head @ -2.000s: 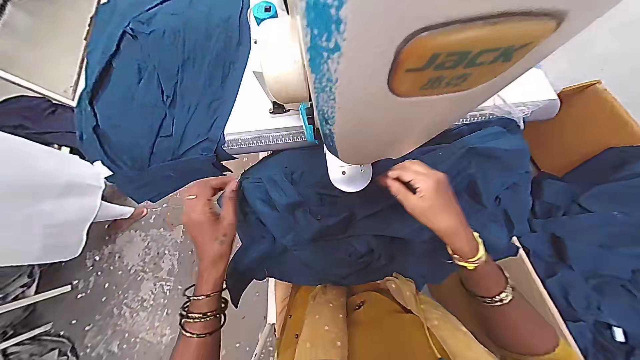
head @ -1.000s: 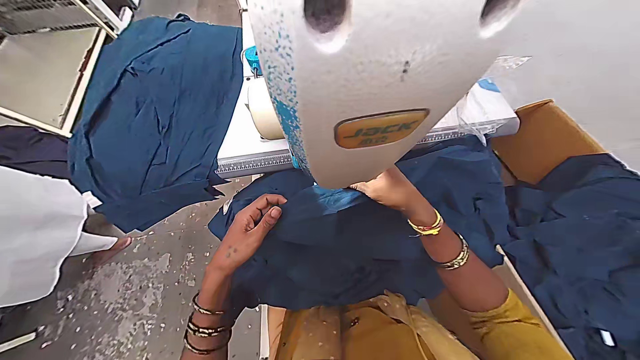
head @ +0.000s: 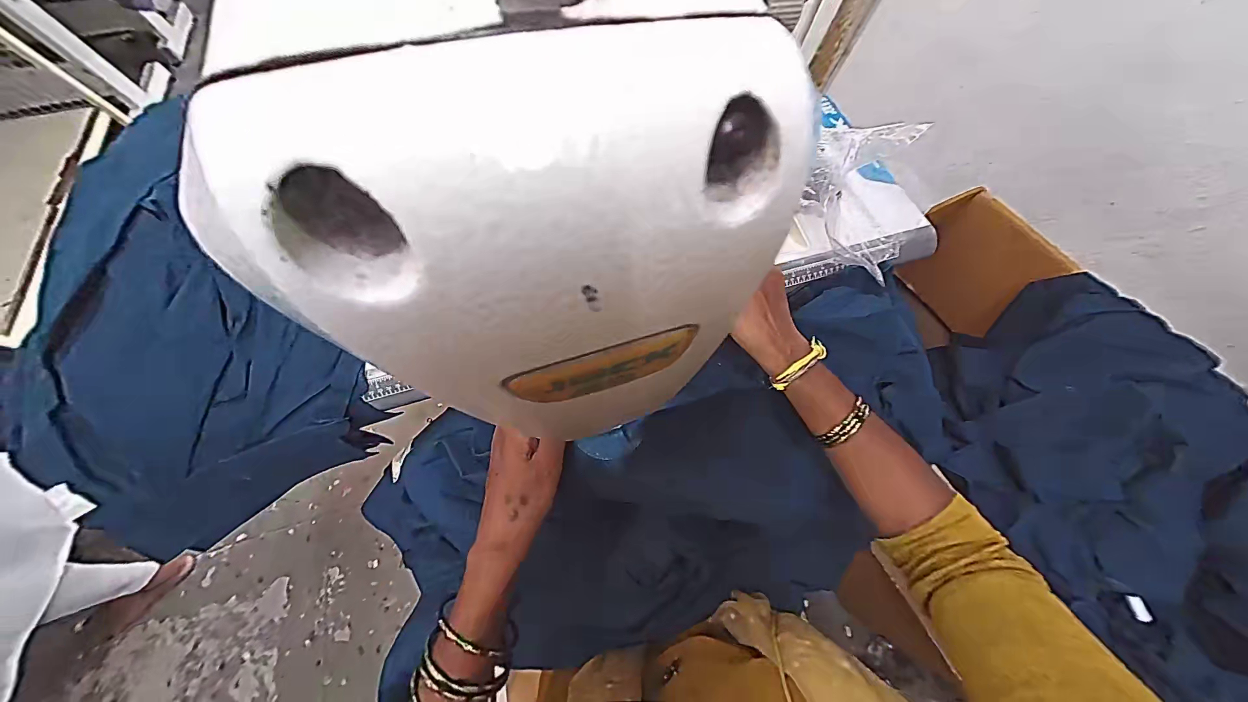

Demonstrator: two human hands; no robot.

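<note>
The white head of a Jack sewing machine [head: 507,214] fills the upper middle of the view and covers much of the work area. Dark blue fabric [head: 663,526] lies below it and drapes toward my lap. My left hand [head: 526,453] reaches up under the machine head over this fabric; its fingers are hidden. My right hand [head: 765,317] is at the right side of the head, on or just above the fabric, and its fingertips are hidden behind the machine. What either hand holds cannot be seen.
More blue fabric [head: 156,370] hangs at the left, and another heap [head: 1092,439] lies over a cardboard box [head: 985,258] at the right. Clear plastic wrap [head: 848,195] sits on the machine bed's end [head: 877,224]. White cloth [head: 29,565] and a person's foot [head: 171,575] are at the lower left.
The view has shifted, so the machine head now covers far more of it. My left hand has gone from on top of the fabric to behind the head; my right fingers are also hidden.
</note>
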